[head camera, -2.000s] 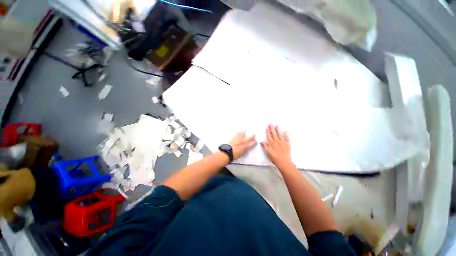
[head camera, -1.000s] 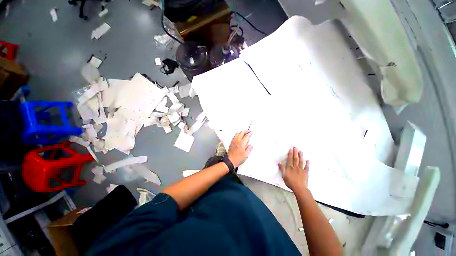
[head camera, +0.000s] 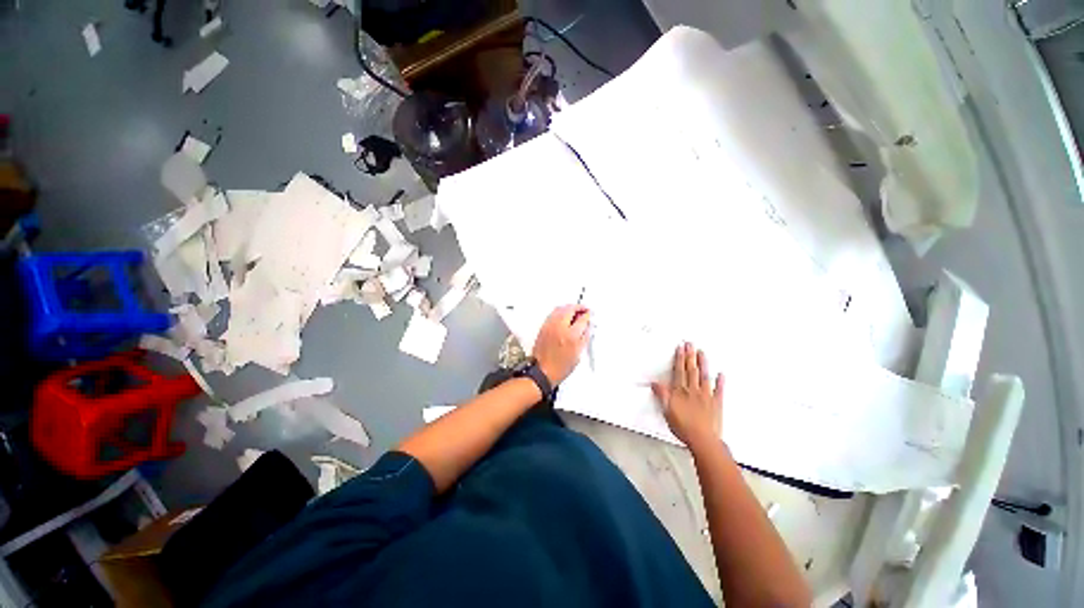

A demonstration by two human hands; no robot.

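Note:
A large white paper pattern covers most of the table, with a dark slit line near its upper left. A black cloth edge shows under its lower right edge. My left hand, with a dark watch on the wrist, rests at the paper's near left edge. Its fingers are curled around a slim pen-like tool, too small to make out clearly. My right hand lies flat on the paper near its front edge, fingers spread, holding nothing.
Paper offcuts are heaped on the floor at left, beside a blue stool and a red stool. Round dark transparent containers and a cardboard box stand beyond the paper. White padded arms are at right.
The view has turned and shifted, bringing the round containers into sight. My left fingers, flat and spread at first, are now curled on the slim tool. My right hand stays flat on the paper.

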